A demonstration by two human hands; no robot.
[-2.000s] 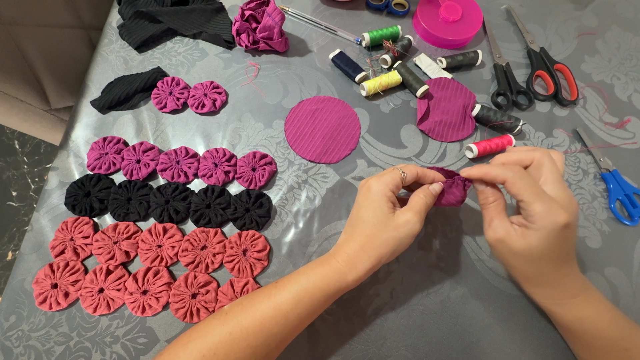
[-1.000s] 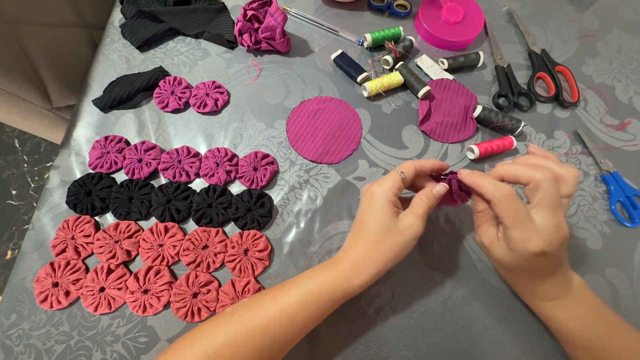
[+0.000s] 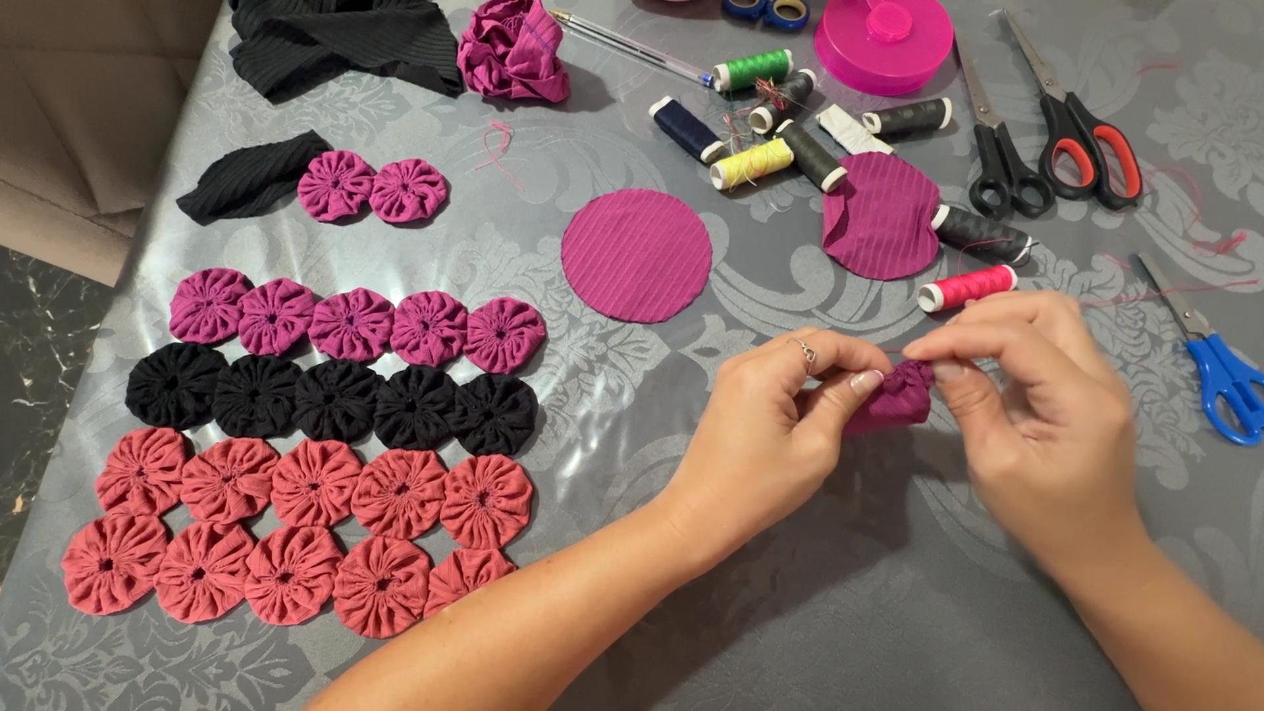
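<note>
Between thumb and index finger, my left hand (image 3: pixel 780 425) pinches a gathered magenta fabric piece (image 3: pixel 897 395). My right hand (image 3: pixel 1027 405) closes its thumb and index finger at the right edge of the same piece, and a bit of thread shows between the fingertips; no needle can be made out. Just above my right hand lies a spool of red-pink thread (image 3: pixel 968 288). A flat magenta fabric circle (image 3: pixel 637 255) lies up and left of my hands. Another magenta circle (image 3: pixel 882 217), its left edge folded, touches a dark spool (image 3: pixel 983 235).
Rows of gathered fabric rosettes, magenta (image 3: pixel 353 326), black (image 3: pixel 339 400) and coral (image 3: pixel 400 492), lie at left, partly behind my left forearm. Thread spools (image 3: pixel 752 163), a pen (image 3: pixel 632 47) and a pink round container (image 3: pixel 884 44) lie at the top. Black-handled scissors (image 3: pixel 1002 173) and blue-handled scissors (image 3: pixel 1229 380) lie at right.
My fingers have shifted slightly on the magenta piece, and more of its gathered body shows between them than a second ago. Both hands stay in about the same place.
</note>
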